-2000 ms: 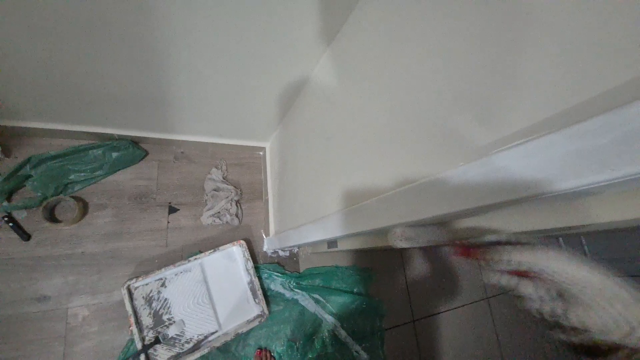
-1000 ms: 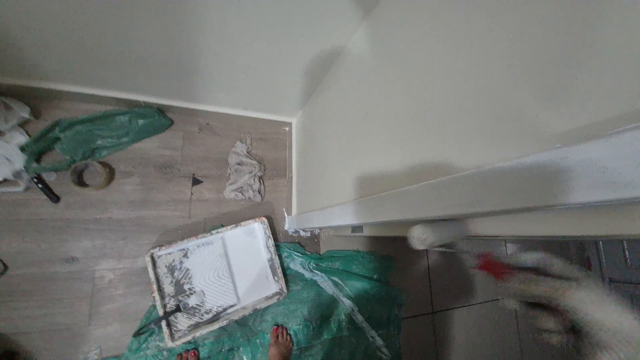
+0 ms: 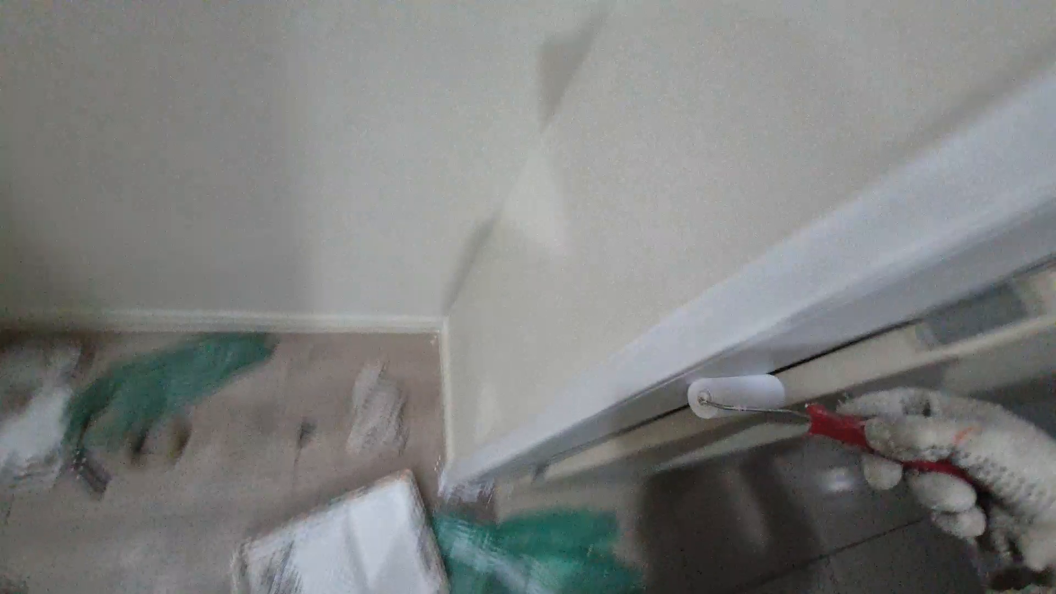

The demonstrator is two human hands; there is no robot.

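My right hand point(image 3: 965, 466), in a dotted white work glove, is at the lower right and grips the red handle of a mini paint roller point(image 3: 738, 394). The white roller sleeve lies against or very close to the inner face of the white door frame point(image 3: 726, 330); contact is hard to tell. The frame runs diagonally from the floor up to the right. A paint tray point(image 3: 346, 540) with white paint sits on the floor at the bottom, partly cut off by the view. My left hand is not in view.
Green plastic sheeting point(image 3: 549, 540) lies beside the tray, and more green plastic point(image 3: 173, 384) lies at the left. A crumpled rag point(image 3: 377, 410), a roll of tape point(image 3: 162, 437) and a dark-handled object point(image 3: 89, 474) rest on the wood-look floor. Dark tiles point(image 3: 833, 528) are at the lower right.
The roller, blurred a second ago just below the frame, is now up at the frame's inner face. My feet, seen on the green plastic one second ago, are out of view. The view has shifted.
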